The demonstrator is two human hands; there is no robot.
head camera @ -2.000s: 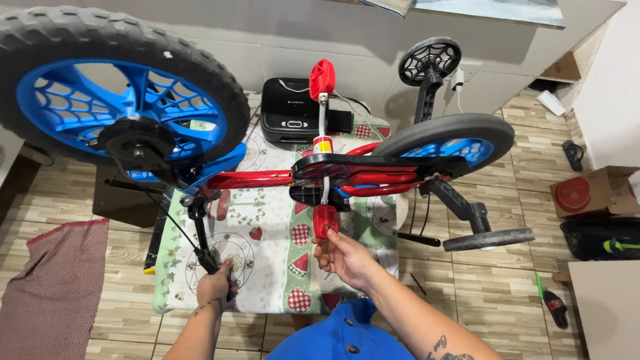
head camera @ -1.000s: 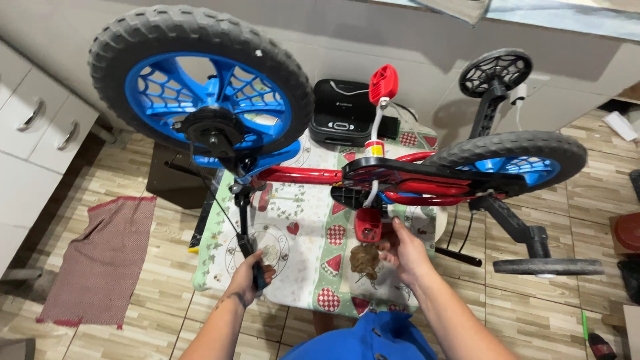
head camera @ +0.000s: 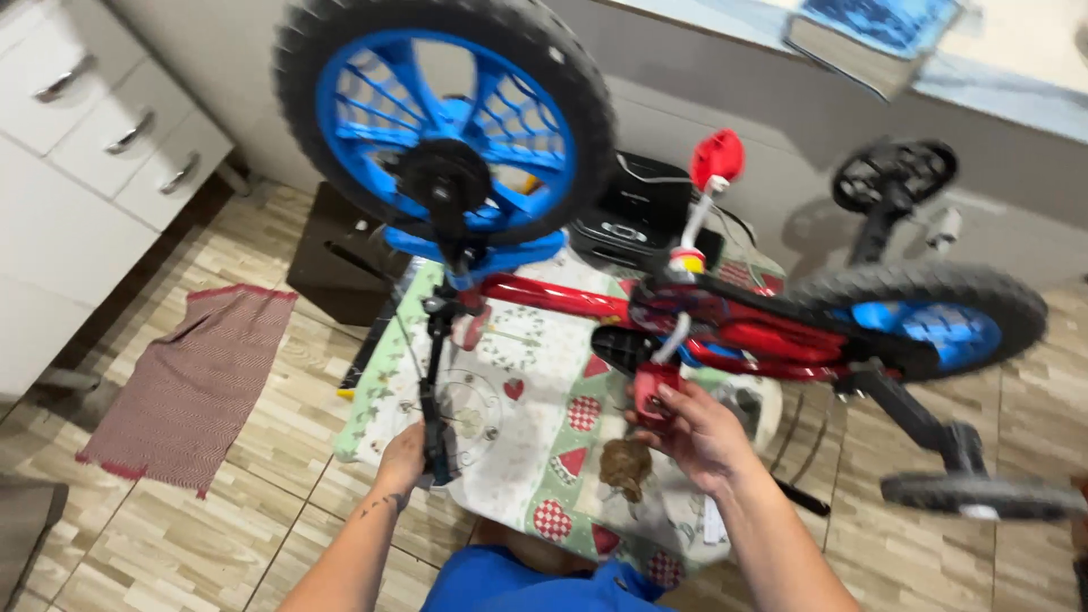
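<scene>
A child's bicycle with a red frame (head camera: 557, 296) is upside down over a small table, its large blue-rimmed wheel (head camera: 446, 127) at the left and the other wheel (head camera: 926, 319) at the right. My left hand (head camera: 408, 455) holds the black handlebar (head camera: 435, 399) near its lower end; the fingers are partly hidden. At the near red pedal (head camera: 654, 391) is my right hand (head camera: 693, 429), fingers curled on it. The far red pedal (head camera: 718, 159) points up and away. Training wheels (head camera: 977, 495) stick out at the right. A crumpled brown thing (head camera: 626, 467) lies beside my right hand.
Under the bicycle, the table has a patterned tablecloth (head camera: 531, 425). A black appliance (head camera: 625, 217) with cables stands at its back, by the wall. White drawers (head camera: 110, 127) are at the left, a woven cloth (head camera: 200, 382) on the tiled floor. A thick book (head camera: 875, 38) rests on the counter.
The view has swung left. Both hands remain at the handlebar and near pedal. The brown thing beside my right hand is visible one second ago and now, not two seconds ago.
</scene>
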